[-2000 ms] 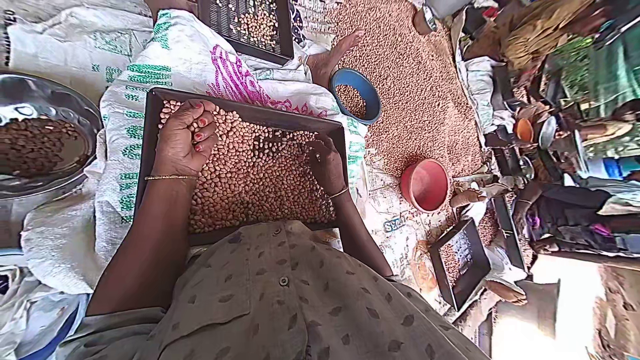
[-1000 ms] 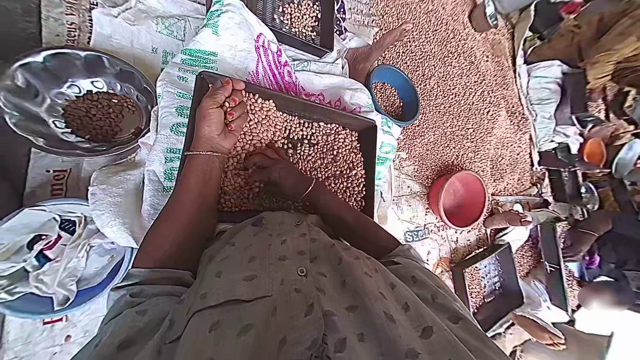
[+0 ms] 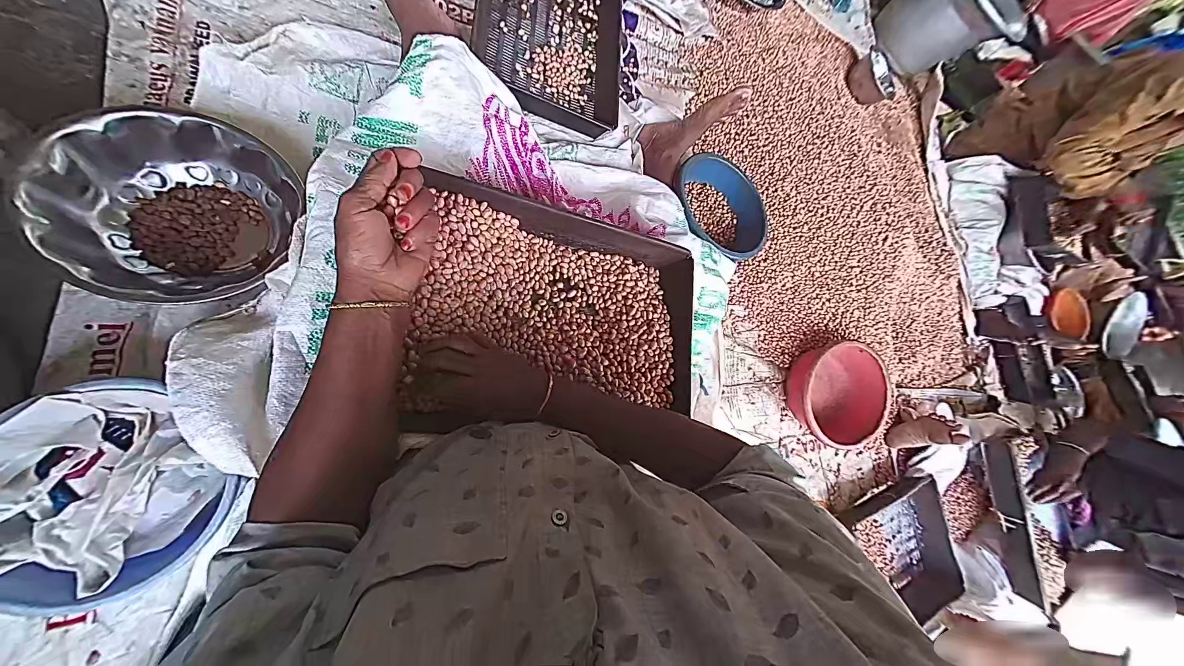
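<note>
A dark rectangular tray (image 3: pixel 678 314) lies before my body, spread with shelled peanuts (image 3: pixel 555 296). My left hand (image 3: pixel 384 217), with a gold bracelet at the wrist, is curled palm-up over the tray's left edge; pinkish pieces that look like peanuts show between its fingers. Low in the tray, my right hand (image 3: pixel 462 370) rests palm-down on the peanuts near the left end, its fingers in shade and partly hard to see. A white woven sack (image 3: pixel 370 139) lies under the tray.
Left stand a fluted metal bowl (image 3: pixel 69 208) with dark nuts and a blue basin (image 3: pixel 176 555) holding cloth. Beyond are a slotted tray (image 3: pixel 546 102) and a person's foot (image 3: pixel 694 129). Right are a blue bowl (image 3: pixel 749 208), a red bowl (image 3: pixel 842 393), a peanut heap (image 3: pixel 832 185) and other people's hands.
My right hand has moved left across the tray, from its right end to near my left hand. My left hand remains curled at the tray's left side. The view has shifted left.
</note>
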